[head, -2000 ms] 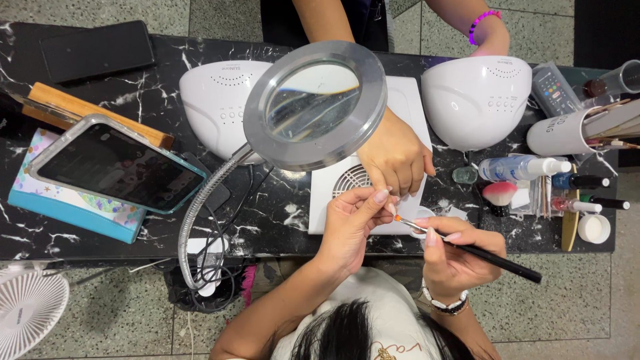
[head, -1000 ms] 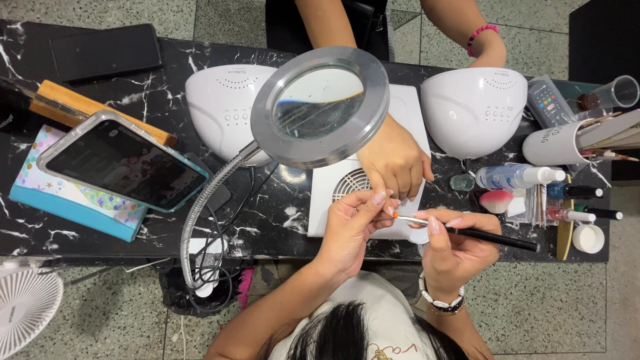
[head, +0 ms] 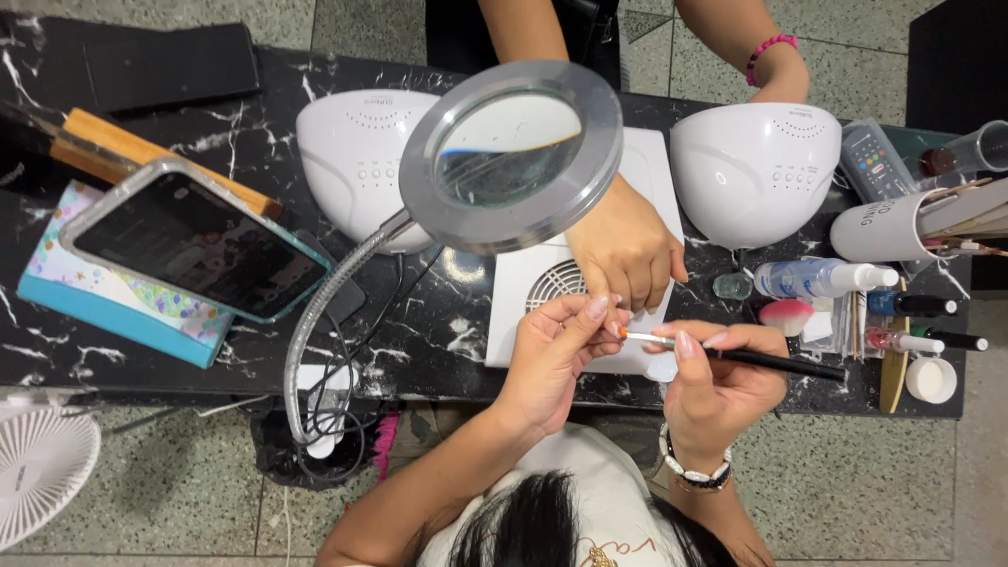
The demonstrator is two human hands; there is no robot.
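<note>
My left hand point(head: 555, 358) grips a finger of another person's hand point(head: 626, 244), which rests palm down over a white nail dust collector point(head: 512, 315) with a round fan grille. Between the thumb and fingers of my right hand point(head: 724, 378) is a slim nail brush point(head: 776, 362) with a black handle. Its tip meets a small orange spot at the nail of the held finger. A ring-shaped magnifier point(head: 512, 236) on a bendable metal neck hangs over the collector, left of the hands. A bracelet circles my right wrist.
White nail lamps point(head: 756, 173) flank the collector. Farther right are a spray bottle point(head: 819, 278), polish bottles point(head: 906, 303), a pink-tipped brush point(head: 786, 316) and a white cup of tools point(head: 882, 228). Leftward, a phone point(head: 197, 236) leans on a wooden stand point(head: 268, 205); black cables point(head: 339, 394) hang near the front edge.
</note>
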